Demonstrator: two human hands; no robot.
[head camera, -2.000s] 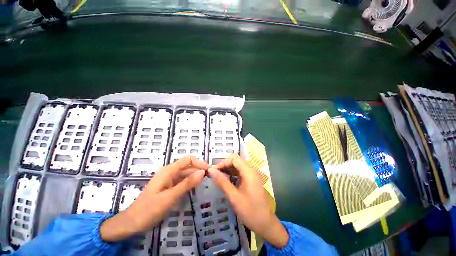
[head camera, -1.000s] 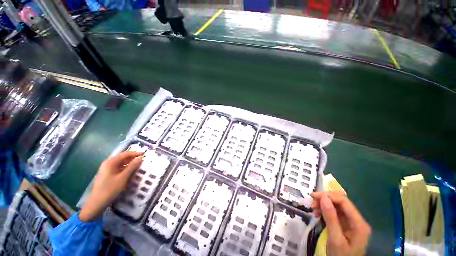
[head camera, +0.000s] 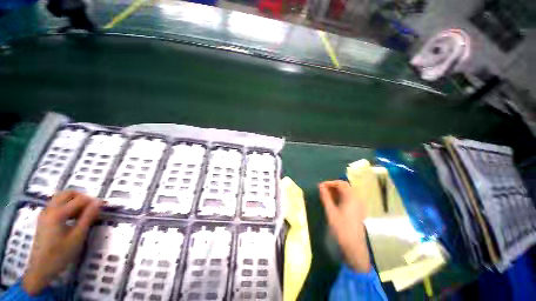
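A grey blister tray (head camera: 211, 136) holds white phone middle frames, such as this one (head camera: 179, 176), in two visible rows. My left hand (head camera: 59, 238) is over the tray's lower left, fingers bent, covering most of the lower row's second pocket. My right hand (head camera: 347, 226) is over the green bench between the tray and the yellow sheets, thumb and forefinger close together. The image is blurred and I cannot tell whether either hand holds something small. A pale yellow adhesive sheet (head camera: 298, 235) lies at the tray's right edge.
Spare yellow sheets (head camera: 385, 235) with dark tweezers (head camera: 384, 193) lie on a blue plastic bag (head camera: 420, 203) at right. Stacked trays (head camera: 493, 194) with a brown cardboard edge stand farther right. The green conveyor belt (head camera: 235, 88) runs behind the tray. A fan (head camera: 442, 53) is at the upper right.
The view has swung right since one second ago. My right hand has moved off the tray's right edge towards the yellow sheets. My left hand stays at the tray's lower left, now nearer its second pocket.
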